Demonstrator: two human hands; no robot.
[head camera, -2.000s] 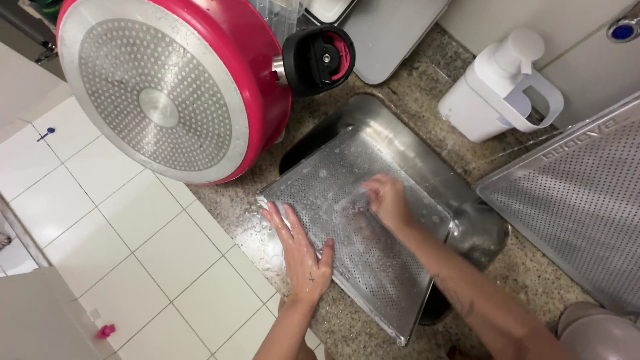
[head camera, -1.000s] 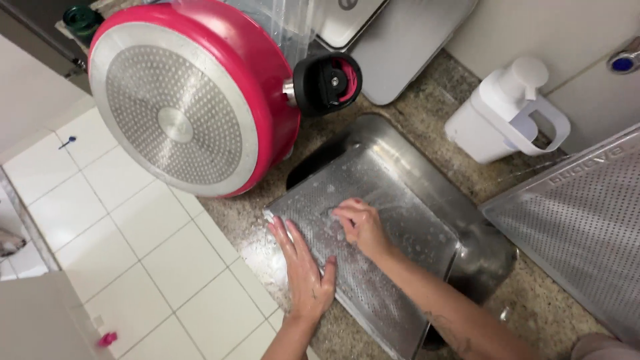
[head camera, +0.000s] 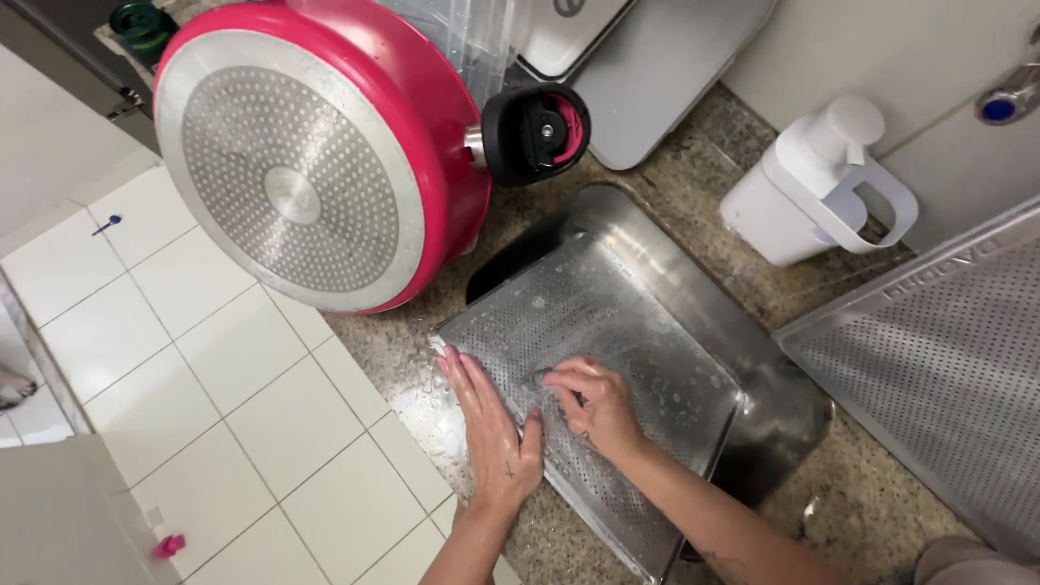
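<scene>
A wet, soapy perforated metal tray (head camera: 601, 325) lies slanted across the stainless steel sink (head camera: 691, 268), one long edge over the granite counter. My left hand (head camera: 500, 439) rests flat along that near edge, fingers extended and a little apart, steadying contact at the tray's rim. My right hand (head camera: 593, 402) is over the tray's middle with its fingers curled, pinching a small grey scouring pad (head camera: 536, 377) against the perforated surface. Most of the pad is hidden by the fingers, so its exact kind is hard to make out.
A red pot (head camera: 443, 162) with a black handle stands on its side at the upper left. Behind are a grey tray (head camera: 650, 81) and clear plastic containers (head camera: 467, 36). A white pump dispenser (head camera: 796, 187) stands beyond the sink; another perforated tray (head camera: 959, 349) is at right.
My right hand has moved left across the tray since two seconds ago, from near its middle toward my left hand. My left hand stays at the tray's edge.
</scene>
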